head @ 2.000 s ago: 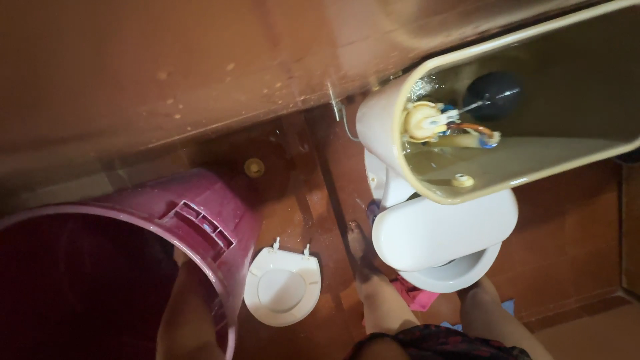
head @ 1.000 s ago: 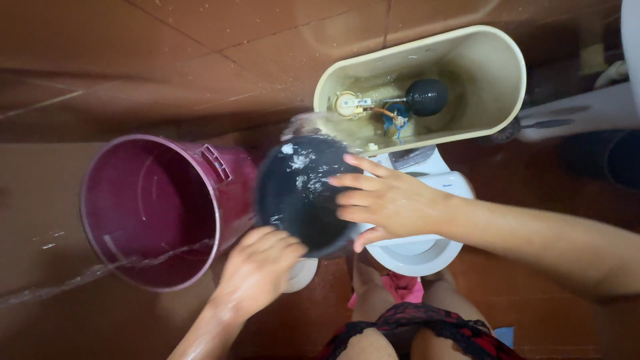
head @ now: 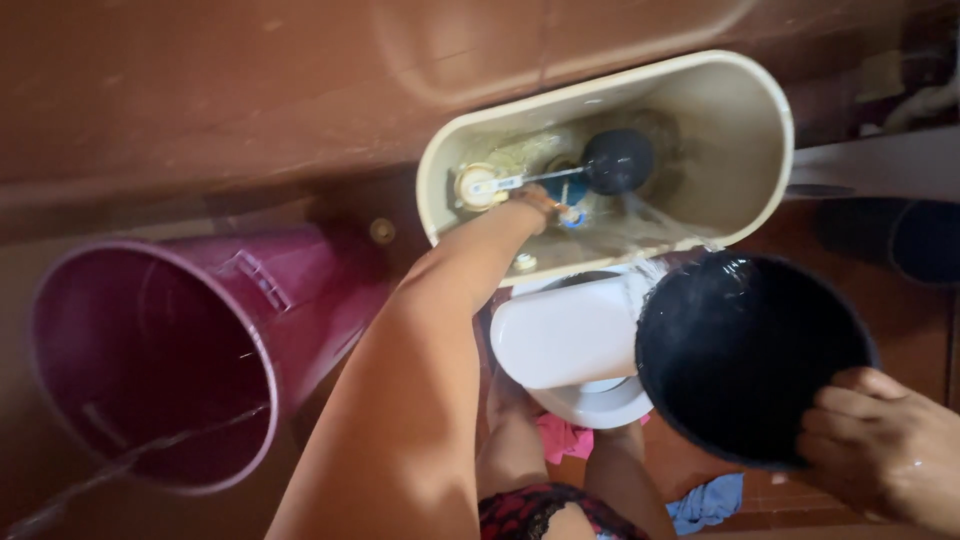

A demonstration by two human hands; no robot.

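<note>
My right hand [head: 877, 435] grips the rim of a black bucket [head: 757, 367], tilted so that water pours from its lip at the front rim of the open toilet cistern [head: 776, 180]. Some water runs into the cistern, some falls outside near the white cistern lid [head: 566, 334]. My left hand [head: 532, 206] reaches inside the cistern, beside an orange-brown part with a blue ring [head: 573, 217]; its fingers are mostly hidden, and I cannot tell whether it holds anything. The black float ball [head: 619, 161] and its rod lie just to the right, joined to the round valve [head: 477, 186].
A large maroon plastic bin [head: 270, 277] stands at left, with a stream of water falling into it. The lid rests over the white toilet bowl [head: 596, 409]. Pink cloth [head: 562, 439] and blue cloth [head: 709, 502] lie on the floor. A dark container [head: 926, 240] is at right.
The black bucket has moved from beside the maroon bin to the right of the cistern and now pours water. My left hand has left the bucket and gone into the cistern.
</note>
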